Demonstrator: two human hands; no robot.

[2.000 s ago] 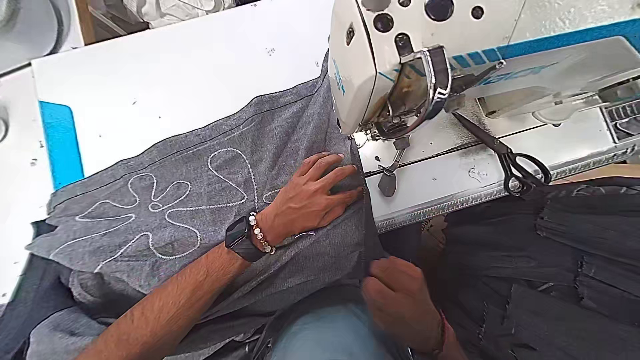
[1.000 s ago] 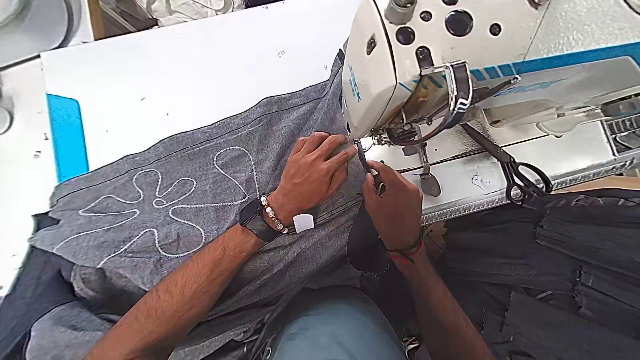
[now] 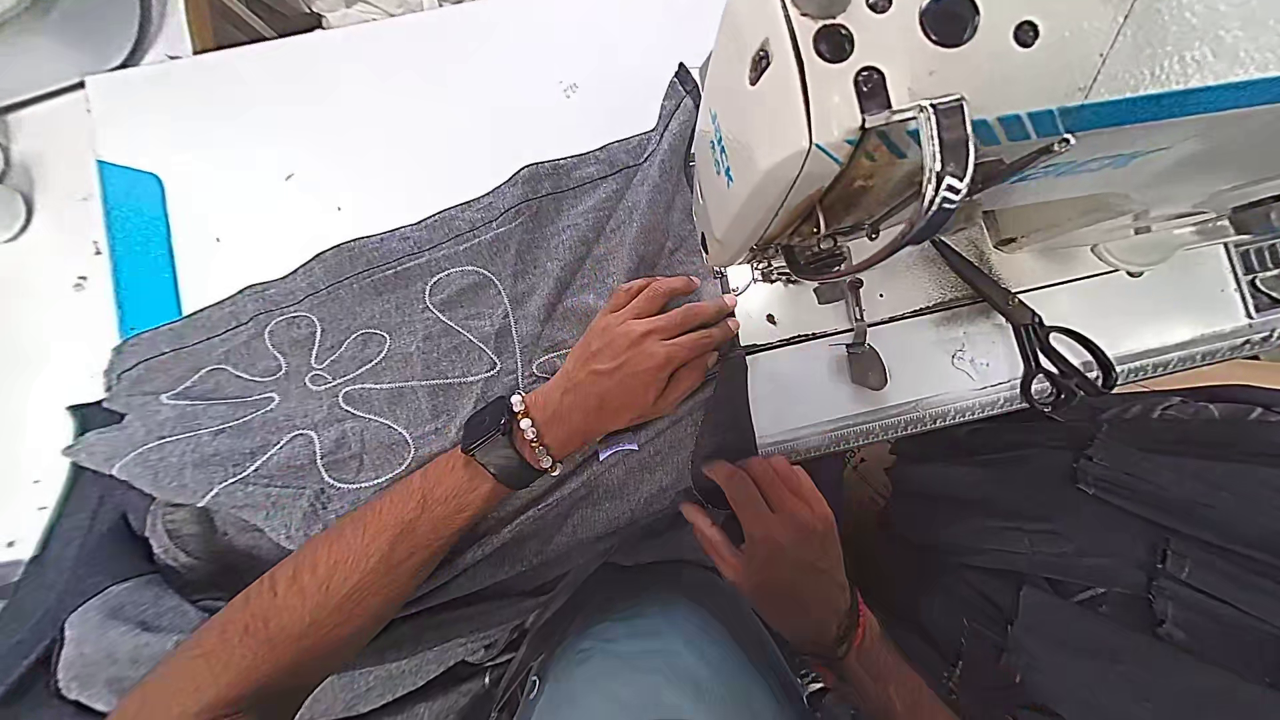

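A grey denim-like garment panel (image 3: 440, 320) with white looped flower stitching lies across the white table of a sewing machine (image 3: 765, 140). My left hand (image 3: 645, 355) rests flat on the panel, its fingertips just left of the presser foot area. Along the panel's right edge runs a dark fabric band (image 3: 728, 410). My right hand (image 3: 785, 540) is nearer my body, with the lower end of this band between its thumb and fingers. The needle is too small to make out. A small white label (image 3: 618, 448) shows beside my left wrist.
Black-handled scissors (image 3: 1050, 360) lie on the machine bed, right of the presser foot. A pile of dark fabric (image 3: 1120, 540) fills the lower right. A blue strip (image 3: 140, 245) marks the table's left side. My knee is below the table edge.
My right hand was at the panel edge near the presser foot one second ago; it has moved down toward my body and holds the band there. My left hand has stayed on the panel.
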